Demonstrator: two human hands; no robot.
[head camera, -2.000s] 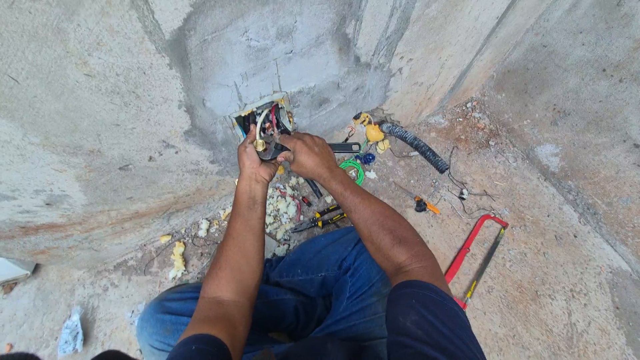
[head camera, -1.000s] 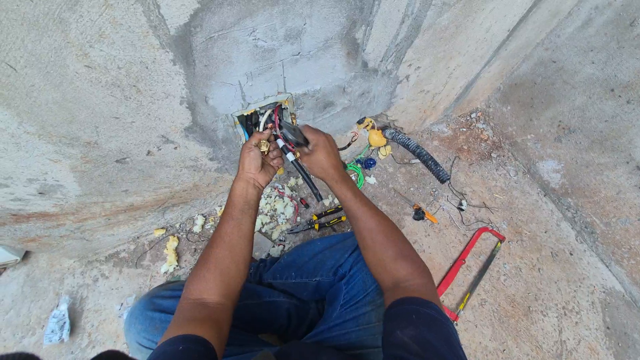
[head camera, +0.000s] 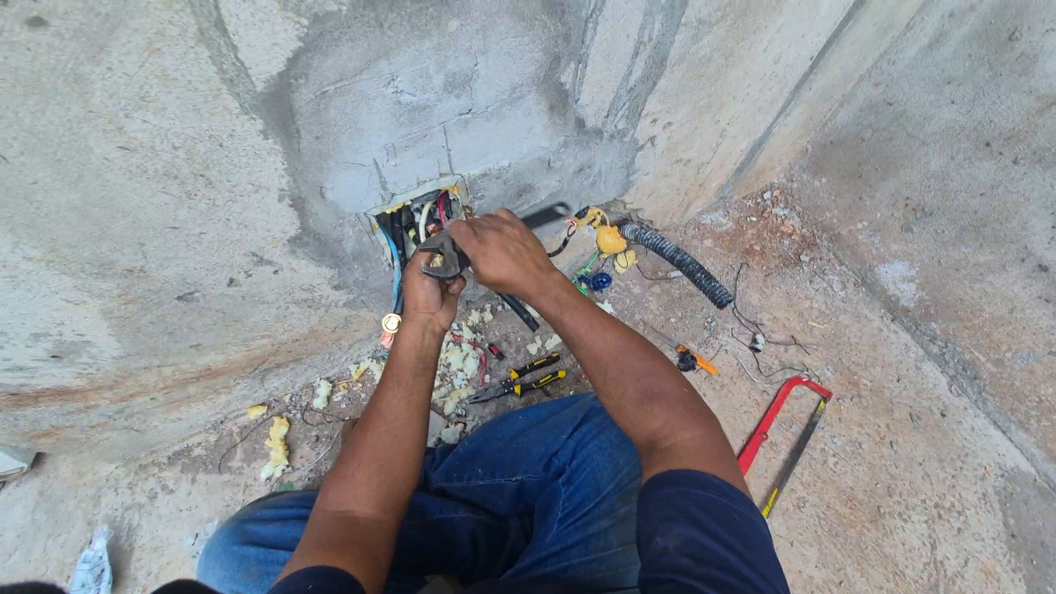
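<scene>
My right hand (head camera: 505, 252) grips an adjustable wrench (head camera: 544, 216), its handle pointing up and right and its jaws at my left fingertips. My left hand (head camera: 431, 293) holds a small brass-coloured fitting (head camera: 436, 261) at the jaws, partly hidden by them. Just beyond both hands is a wall box (head camera: 417, 200) with black, white, red and blue wires. A blue wire (head camera: 395, 264) hangs at its left, with a round brass-coloured piece (head camera: 391, 322) near its lower end. A thick black cable (head camera: 520, 312) sticks out below my right hand.
Pliers with yellow-black handles (head camera: 536, 374) lie among foam crumbs (head camera: 459, 363). Right of them are a corrugated conduit (head camera: 681, 262), green wire (head camera: 587, 272), blue tape roll (head camera: 601, 281), an orange-handled tool (head camera: 697, 360) and a red hacksaw (head camera: 771, 421). A crumpled plastic piece (head camera: 92, 565) lies lower left.
One second ago the wrench was in my right hand, turned away from the fitting in my left hand. Now its jaws are at that fitting and its handle points up and right.
</scene>
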